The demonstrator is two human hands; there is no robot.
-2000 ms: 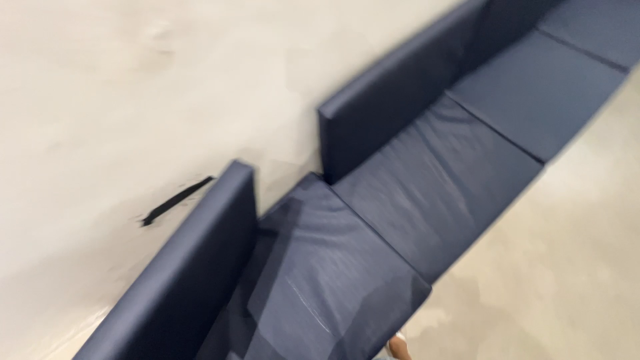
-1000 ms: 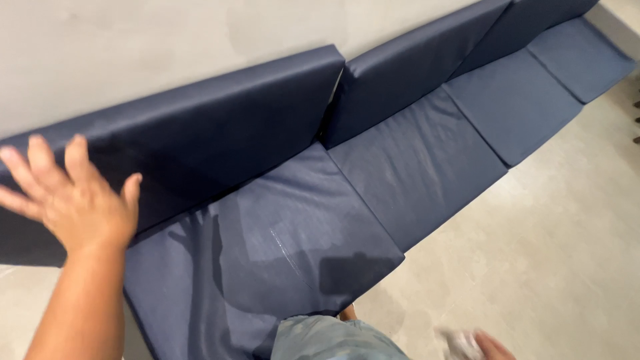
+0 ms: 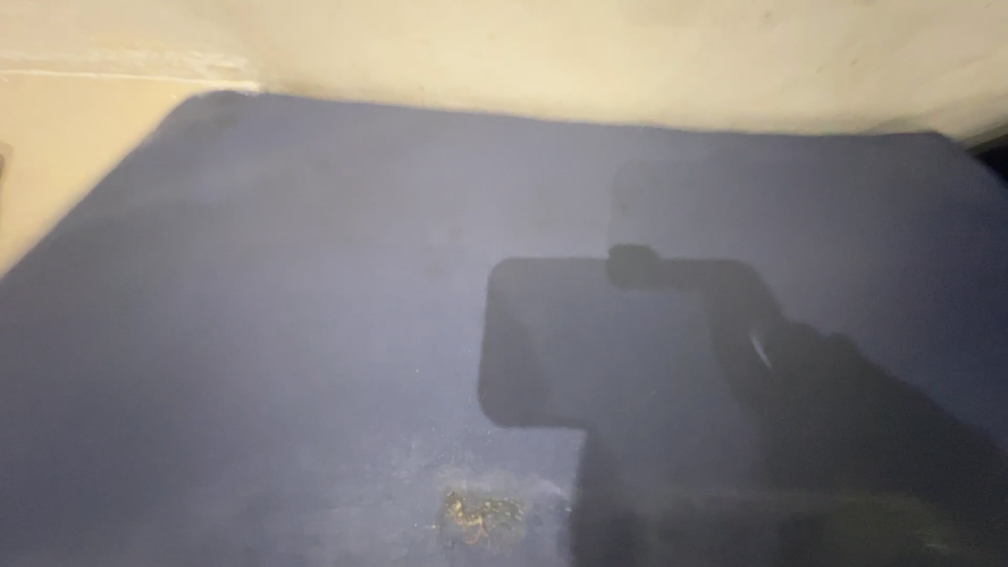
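Note:
A dark blue padded cushion (image 3: 315, 276) fills most of the head view, seen from very close and blurred. Near its lower middle is a worn patch (image 3: 482, 516) with yellowish-brown specks. A shadow of an arm and a hand with a rectangular outline falls across the cushion's right half. Neither my left hand nor my right hand is in the picture, so what they hold or touch is hidden.
Behind the cushion's top edge runs a pale beige wall (image 3: 591, 55), with a scuffed strip at the upper left. A dark gap shows at the far right edge.
The view has moved in close to one cushion. My left hand, open at the backrest one second ago, is out of view, as is the row of seats.

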